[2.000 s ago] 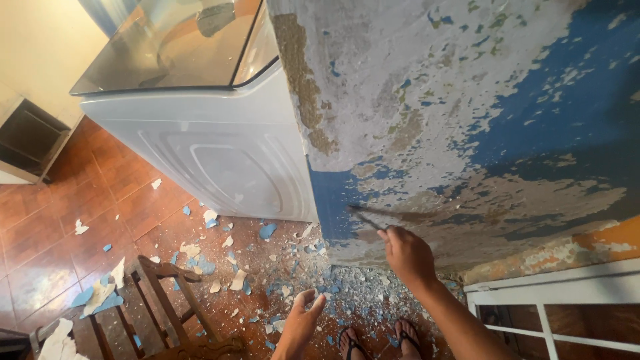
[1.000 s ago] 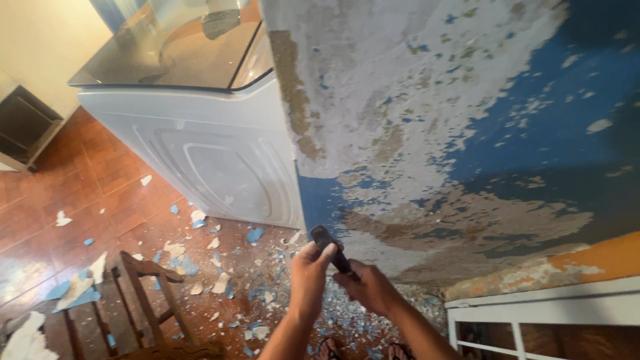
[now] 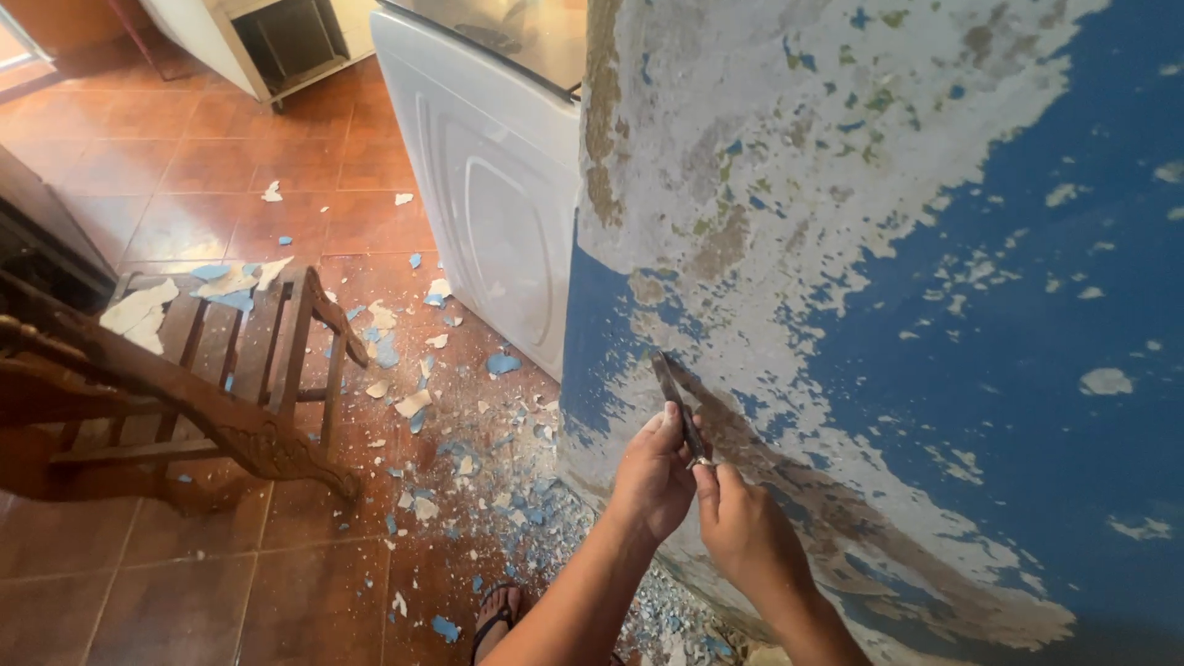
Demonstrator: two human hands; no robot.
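Note:
A narrow bladed hand tool (image 3: pixel 677 398), dark and possibly a knife or scraper, reaches up to the patchy wall, its tip at the edge of blue paint. My left hand (image 3: pixel 655 462) grips the tool's blade part, thumb on top. Just below and to the right, my right hand (image 3: pixel 749 518) is closed round its rear end; the handle is mostly hidden by the fingers. The wall (image 3: pixel 786 305) shows blue paint, pale grey plaster and brown bare areas. Whether the tip touches the surface I cannot tell.
A white appliance (image 3: pixel 490 194) stands against the wall's left edge. Paint flakes (image 3: pixel 504 363) litter the tiled floor (image 3: pixel 314 592). A wooden chair (image 3: pixel 250 398) on the left bears large flakes. A sandalled foot (image 3: pixel 497 610) is at the bottom, and a cabinet (image 3: pixel 287 46) stands behind.
My left hand was apart from the tool two seconds ago and now grips it beside my right hand. The tool has risen from its lower place of one second ago. The view has shifted.

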